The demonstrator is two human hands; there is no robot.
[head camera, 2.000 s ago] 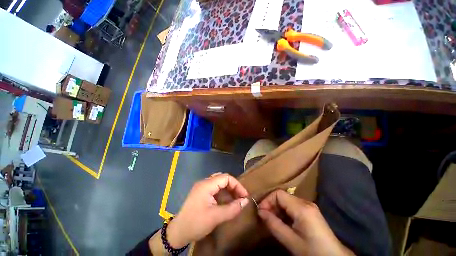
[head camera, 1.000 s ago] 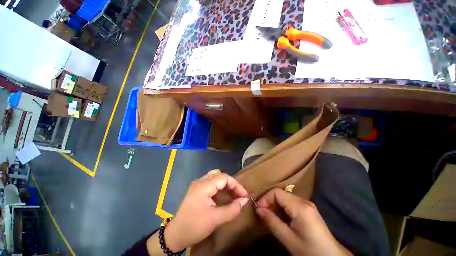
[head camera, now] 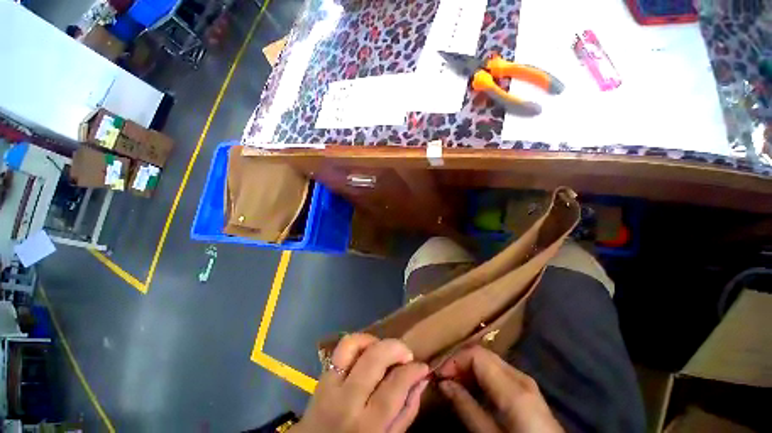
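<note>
A tan-brown handbag (head camera: 474, 304) lies on the wearer's lap with its opening upward. A small gold fitting (head camera: 492, 336) shows on its front edge. My left hand (head camera: 372, 385) is closed over the bag's near edge, fingers curled on the fabric. My right hand (head camera: 499, 393) is beside it, thumb and forefinger pinched together at the bag's edge. Whether a needle or thread is between the fingertips is too small to tell. The lower part of the bag is hidden behind the hands.
Orange-handled pliers (head camera: 505, 78), a pink item (head camera: 598, 61) and white paper (head camera: 660, 101) lie on the leopard-print desk (head camera: 296, 118). A blue crate (head camera: 332, 221) with a brown bag stands left under the desk edge. An open cardboard box (head camera: 735, 342) is at right.
My left hand has gone from a raised fingertip pinch to a curled hold on the bag's edge. My right fingertips have moved slightly lower. The bag's opening is spread wider.
</note>
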